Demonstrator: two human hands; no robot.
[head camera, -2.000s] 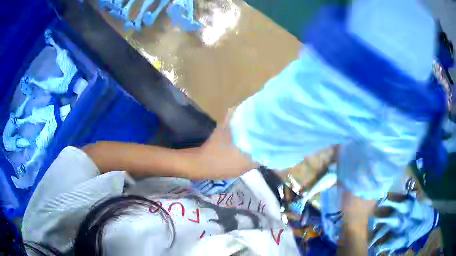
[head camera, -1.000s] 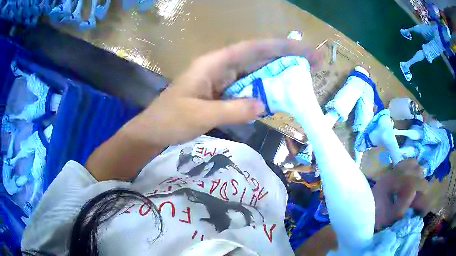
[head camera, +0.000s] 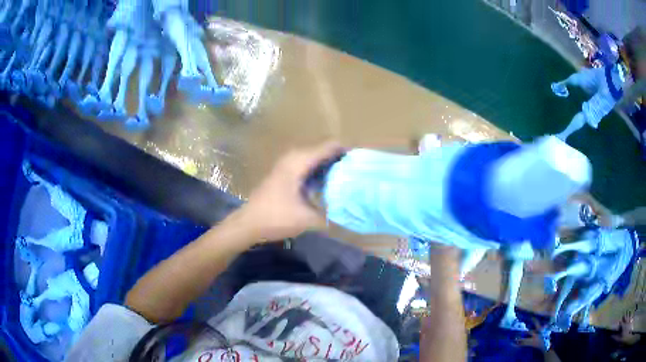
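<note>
A figure lower body (head camera: 389, 191) lies across the view in front of me, close to the camera, with pale shorts, a dark blue waist sash (head camera: 473, 185) and a blurred pale waist block at the right. My left hand (head camera: 283, 194) grips its left end, where the legs and feet are mostly hidden. My right forearm (head camera: 443, 307) comes up from below and passes behind the shorts; the right hand is hidden, so its hold cannot be seen.
Many pale legs (head camera: 126, 60) stand at the upper left of the brown bench (head camera: 304, 85). A blue tray (head camera: 134, 240) with pale parts is at the left. More lower bodies (head camera: 602, 258) are at the right. A green belt (head camera: 425, 56) runs behind, with one lower body (head camera: 598, 92).
The lower body has turned from foot-up, with the left fingers at its sandal, to lying sideways with its waist at the right. The view has shifted, showing more of the belt and standing legs.
</note>
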